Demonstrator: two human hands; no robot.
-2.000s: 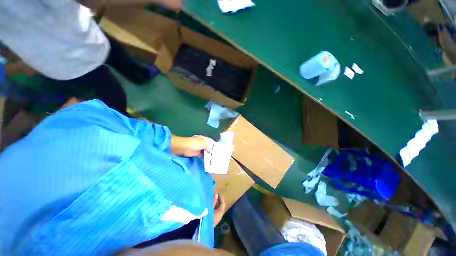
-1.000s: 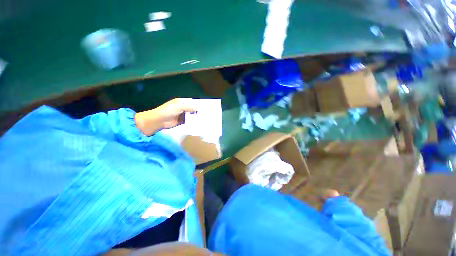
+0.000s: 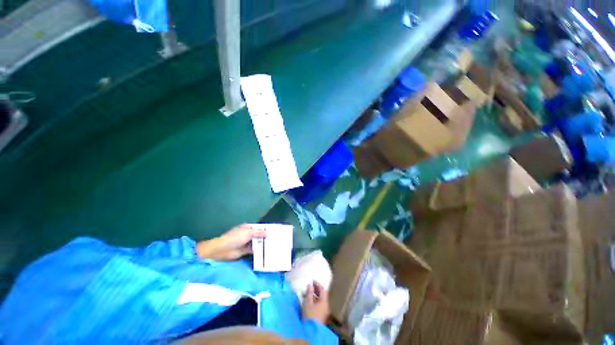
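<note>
My left hand (image 3: 232, 244) pinches a white label (image 3: 273, 249) with faint dark print lines by its left edge, above my lap. A whitish strip (image 3: 310, 271) shows just below and right of it; whether it is joined to the label cannot be told. My right hand (image 3: 315, 302) is at the lower end of this strip, with the fingertips on it. A long white label strip (image 3: 271, 135) of several joined labels lies flat on the green bench (image 3: 168, 162).
An open carton (image 3: 350, 269) with crumpled white plastic stands at my right. Taped brown cartons (image 3: 506, 249) lie beyond it. Pale liner scraps (image 3: 334, 207) and a blue container (image 3: 327, 172) are below the bench edge. A metal post (image 3: 229, 54) stands on the bench.
The view has swung right along the bench. My right hand has come back from the cartons at the right to the whitish strip. My left hand still holds the label.
</note>
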